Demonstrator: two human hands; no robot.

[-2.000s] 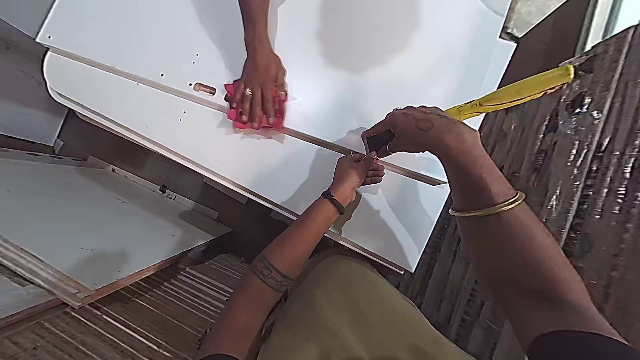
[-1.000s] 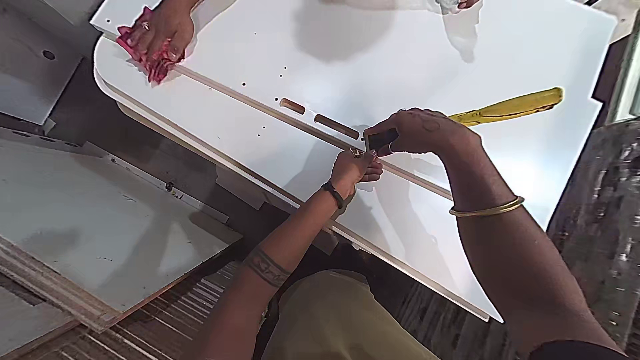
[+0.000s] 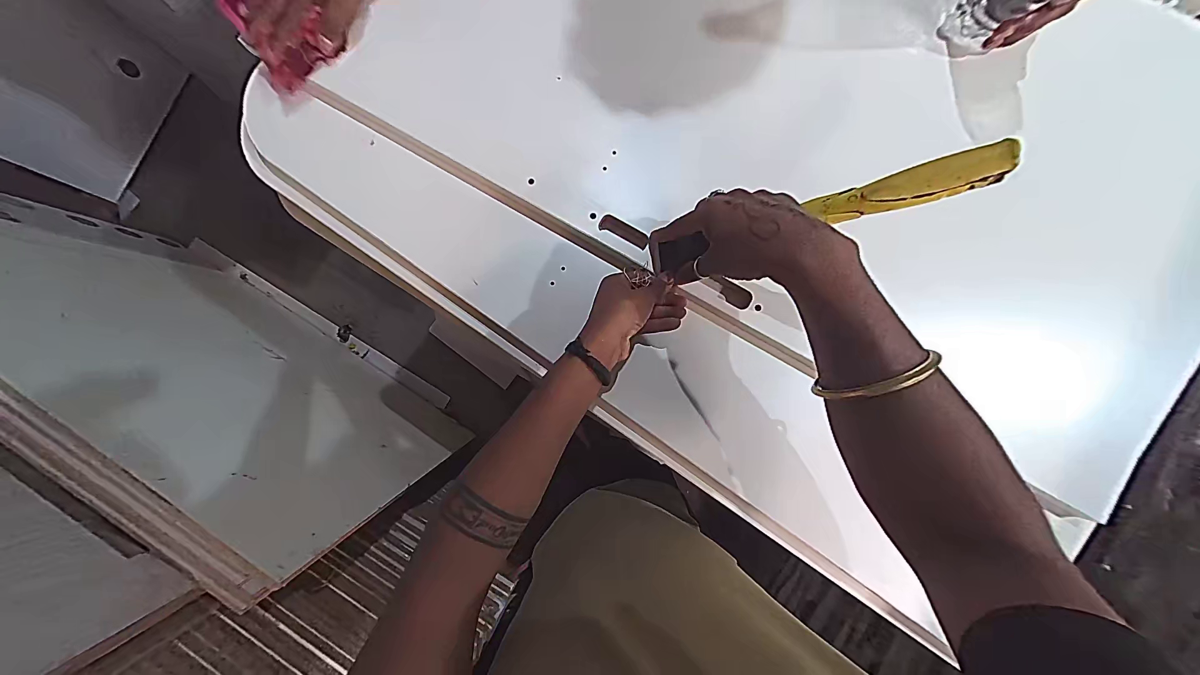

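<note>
My right hand (image 3: 750,234) grips a yellow-handled tool (image 3: 919,183) at its dark block-like end (image 3: 682,251). The handle points out to the upper right. Close against that dark end, my left hand (image 3: 642,305) has curled fingers at the long edge strip (image 3: 506,199) of a large white panel (image 3: 891,281). Whether the left fingers pinch anything is hidden. Oblong slots (image 3: 623,231) and small round holes lie beside both hands. Another white panel (image 3: 356,178) with a rounded corner shows below this edge.
A co-worker's hand (image 3: 323,33) holds a pink-red cloth (image 3: 291,70) at the upper left corner. Another person's hand (image 3: 1027,23) is at the top right, beside crumpled shiny material. More pale panels (image 3: 216,403) lie low at the left, above a slatted surface (image 3: 309,600).
Along the panel edge, both my hands have moved left relative to the slots, with the tool still held. The co-worker's hand with the cloth has moved to the panel's far left end.
</note>
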